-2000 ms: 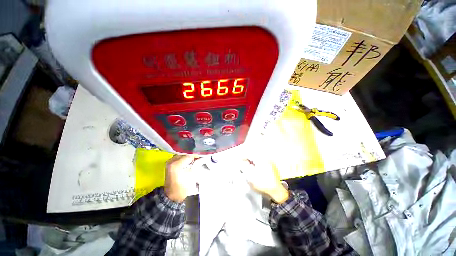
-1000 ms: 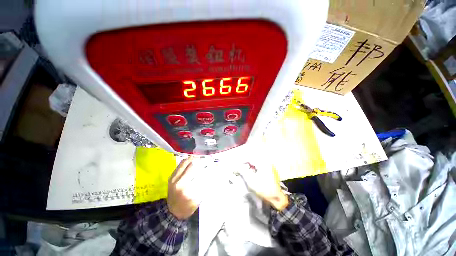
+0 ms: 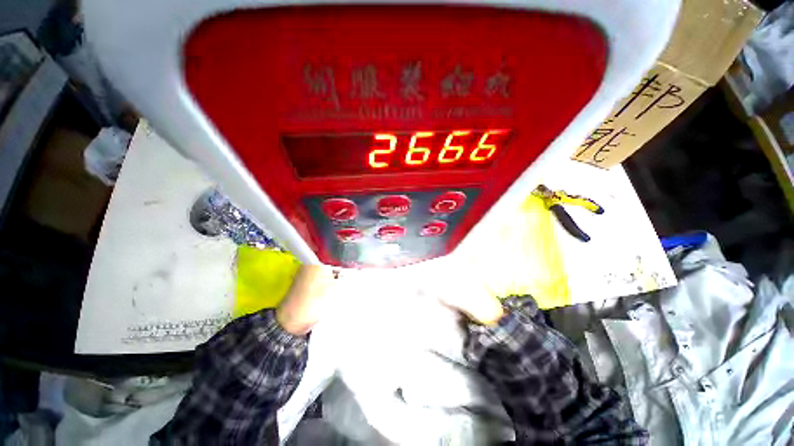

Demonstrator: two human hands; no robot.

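Note:
The button machine's white head with its red panel (image 3: 396, 104) fills the upper middle; its display reads 2666. A pale garment (image 3: 400, 357), glaring white under the lamp, hangs over the table's front edge below it. My left hand (image 3: 305, 299) is at the garment's left side, just below the head; its fingertips are lost in glare. My right hand (image 3: 477, 303) is at the garment's right side, its fingers washed out by the light. Whether either hand pinches the cloth or a button cannot be seen. The press dies are hidden.
A heap of loose metal parts (image 3: 231, 222) lies left of the head. Yellow-and-black pliers (image 3: 568, 209) lie right on the white table (image 3: 148, 287). Yellow patches (image 3: 261, 277) flank the head. A carton (image 3: 688, 65) stands behind right. A grey garment pile (image 3: 723, 348) lies at right.
The machine head looks larger and further right. The garment has shifted and spreads wider below the hands. My left hand has moved slightly up and left; its fingers now blur into glare.

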